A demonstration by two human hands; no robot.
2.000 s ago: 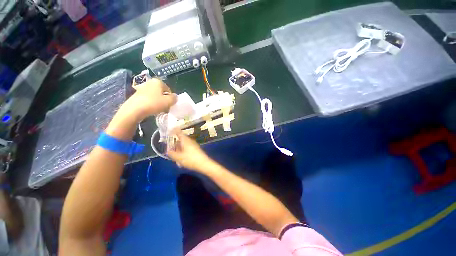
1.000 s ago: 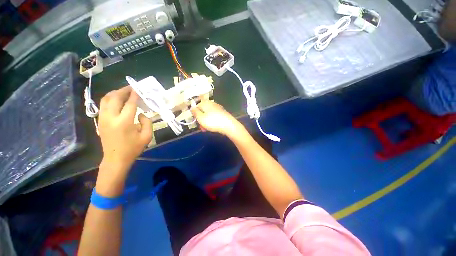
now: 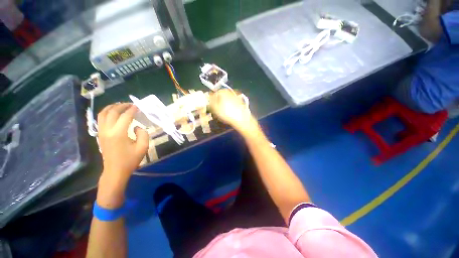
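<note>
My left hand [image 3: 121, 136] holds a white adapter at the left end of the taped fixture [image 3: 201, 121]. The adapter's bundled white cord [image 3: 160, 117] lies across the fixture. My right hand [image 3: 229, 107] is blurred at the fixture's right end, over the cord of another open-case adapter [image 3: 213, 77]. Its fingertips and any grip are unclear. That adapter lies on the green bench, its dark board showing. Coloured leads [image 3: 173, 78] run from the instrument [image 3: 128, 43] to the fixture.
Another adapter [image 3: 92, 85] with a cord lies left of the fixture. A wrapped tray [image 3: 45, 146] is at left, holding a blurred white item. A grey tray [image 3: 322, 75] at right holds two adapters. A person's blue sleeve [image 3: 433, 75] and a red stool [image 3: 392, 131] are at right.
My right hand has moved from the front of the fixture right and slightly up, to the other adapter's cord. My left hand stays at the fixture's left end with its adapter.
</note>
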